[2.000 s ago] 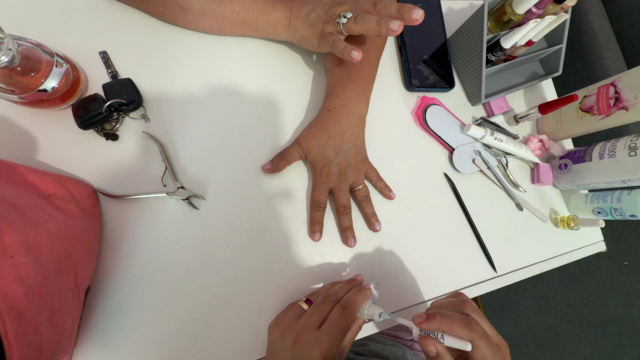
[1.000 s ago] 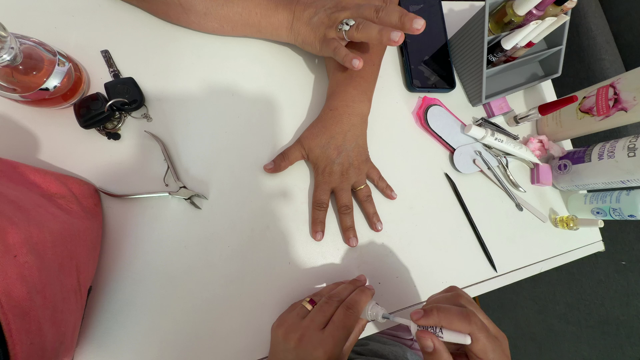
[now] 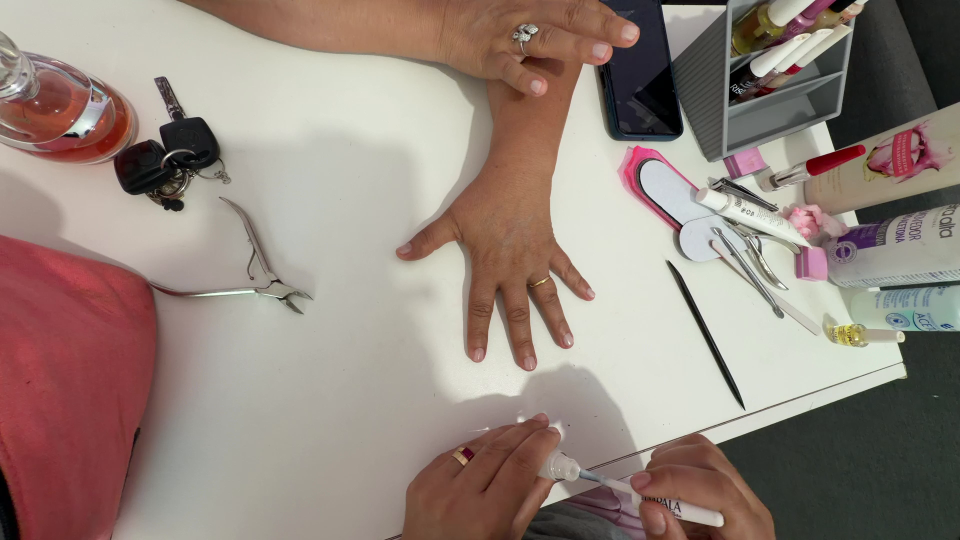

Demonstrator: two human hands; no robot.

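Note:
Low in the head view, my left hand [image 3: 484, 480] grips a small nail polish bottle [image 3: 561, 466], tilted with its neck to the right. My right hand [image 3: 701, 491] holds the white cap [image 3: 686, 510] of the polish, and its brush [image 3: 600, 478] is at the bottle's mouth; whether the tip is inside I cannot tell. Another person's hand [image 3: 510, 232] lies palm down with fingers spread on the white table, above my hands. That person's other hand [image 3: 525, 41], with a silver ring, rests across the forearm.
Cuticle nippers [image 3: 277, 290], car keys [image 3: 187, 142] and a glass bottle [image 3: 67, 112] are at left. To the right are a phone [image 3: 643, 75], a grey organizer [image 3: 784, 112], nail files [image 3: 667, 191], a black stick [image 3: 705, 334], a small yellow bottle [image 3: 847, 334] and large bottles [image 3: 892, 247].
The brush and bottle neck, close together in all frames, have shifted only slightly. The other person's upper hand has changed its finger pose a little. The spread hand stays in place.

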